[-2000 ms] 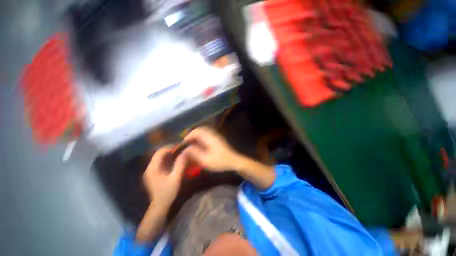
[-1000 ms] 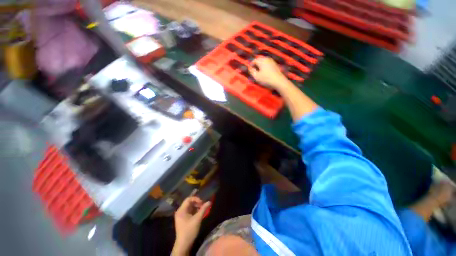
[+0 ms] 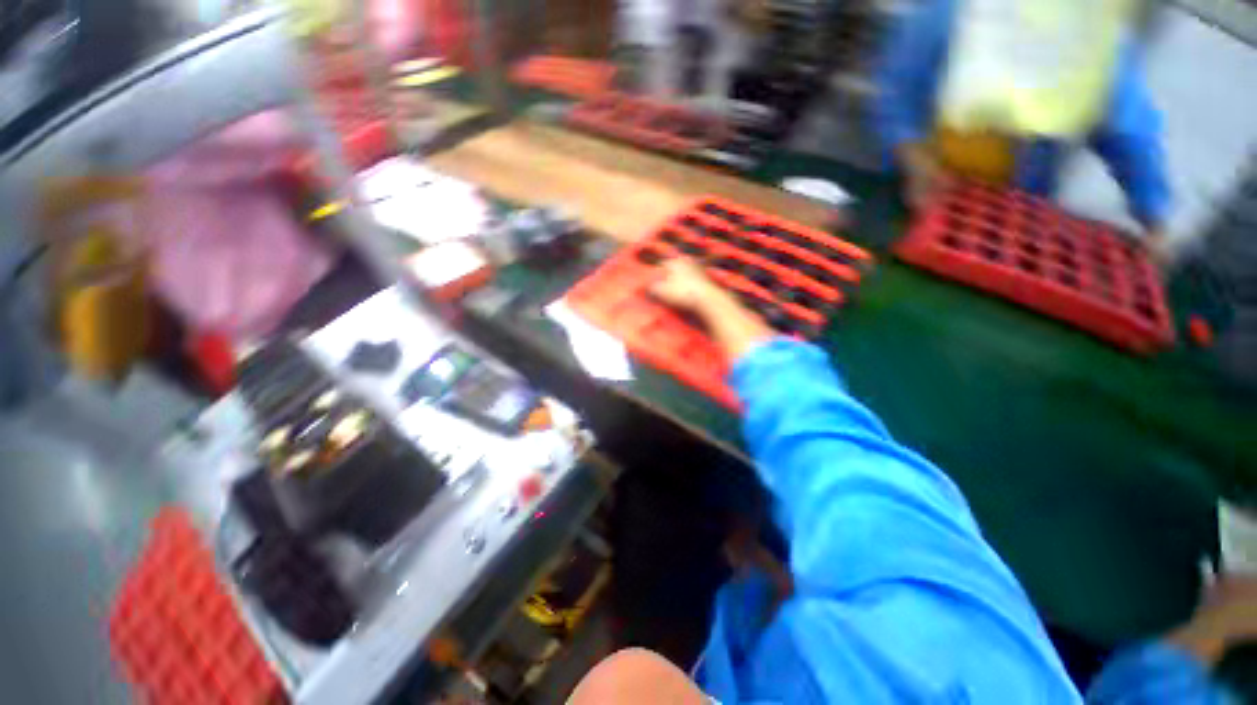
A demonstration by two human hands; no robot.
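Note:
A red compartment tray (image 3: pixel 620 292) lies on the green-topped bench, with dark units (image 3: pixel 789 256) in rows in its back and right compartments. My right hand (image 3: pixel 687 289) is over the tray's left part, arm stretched out in a blue sleeve. The picture is blurred, and I cannot tell whether its fingers hold anything. My left hand is not in the picture. A white sheet (image 3: pixel 590 342) lies at the tray's left edge.
The silver machine (image 3: pixel 469 512) stands at left with black parts bins (image 3: pixel 361 475) and a handheld meter (image 3: pixel 483 390) on top. Another red tray (image 3: pixel 1034 259) is at right by a person in blue. Red trays (image 3: pixel 186 620) stand low at left.
My view has swung up and round. My right hand is still at the tray, now over its left part. My left hand, near my lap before, has left the picture.

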